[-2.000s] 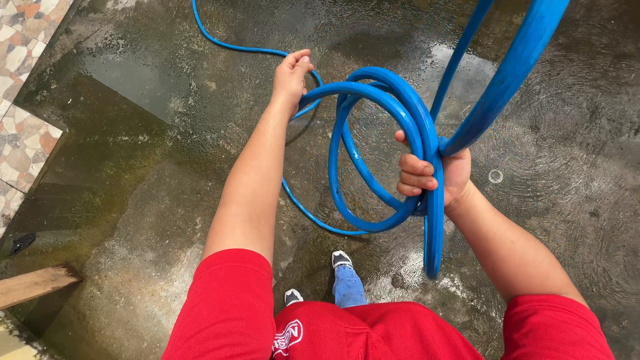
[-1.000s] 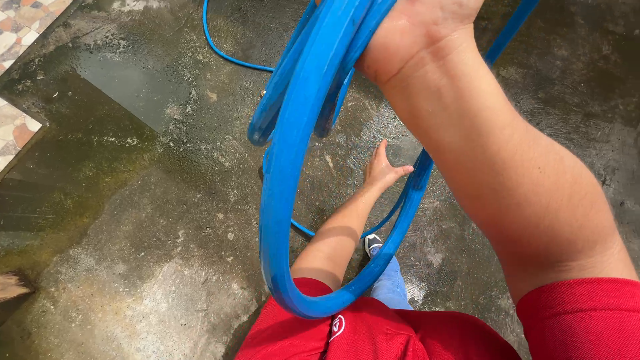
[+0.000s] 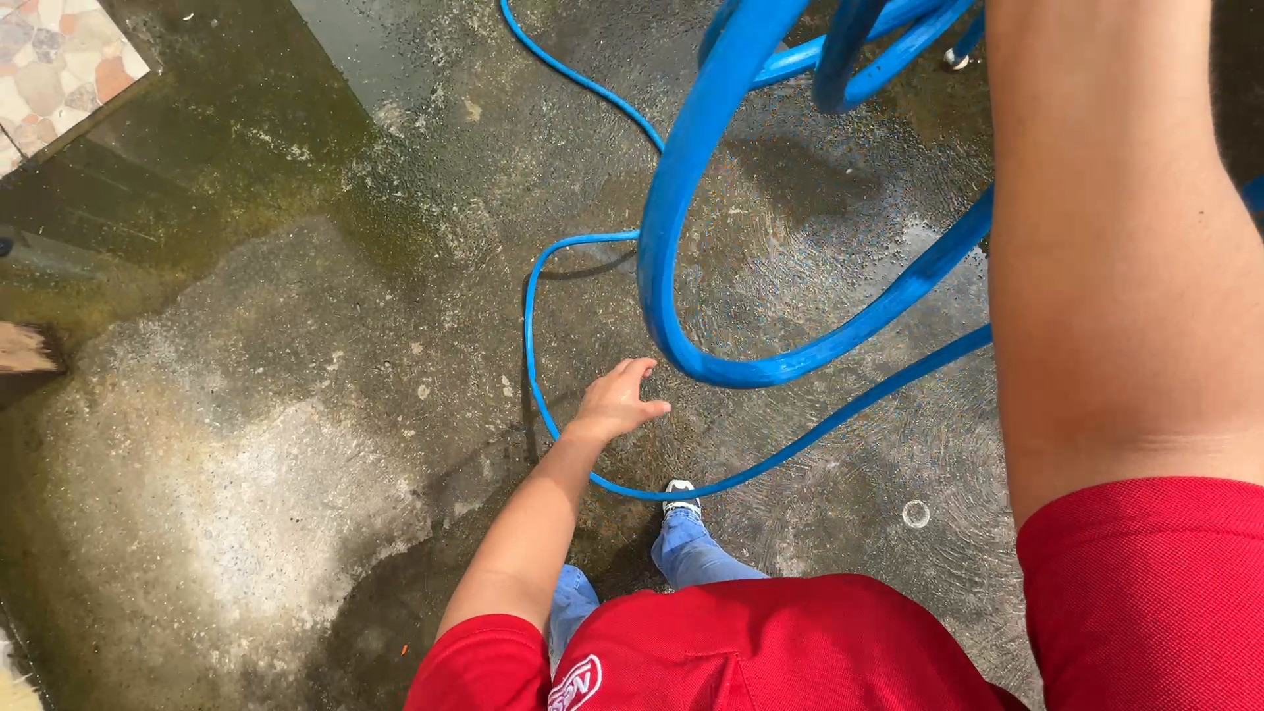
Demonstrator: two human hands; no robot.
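Note:
Thick loops of a blue hose (image 3: pixel 669 247) hang close to the camera in the upper right of the head view. More of the same hose runs down across the wet floor in a wide curve. My left hand (image 3: pixel 617 400) is below and left of the lowest near loop, with its fingers apart and nothing in it. My right arm reaches up past the top edge on the right, beside the loops; the right hand itself is out of the frame, so its hold on the hose is hidden.
The wet concrete floor (image 3: pixel 276 494) has a greenish damp part at the left. A stone-patterned tiled edge (image 3: pixel 74 74) lies at the upper left, and the end of a wooden piece (image 3: pixel 25 349) shows at the left edge. A shoe (image 3: pixel 681 497) is close to the floor hose.
The right hand, which gripped the hose coil two seconds ago, has risen out of view. The left hand was by the hose then and is now lower, away from it.

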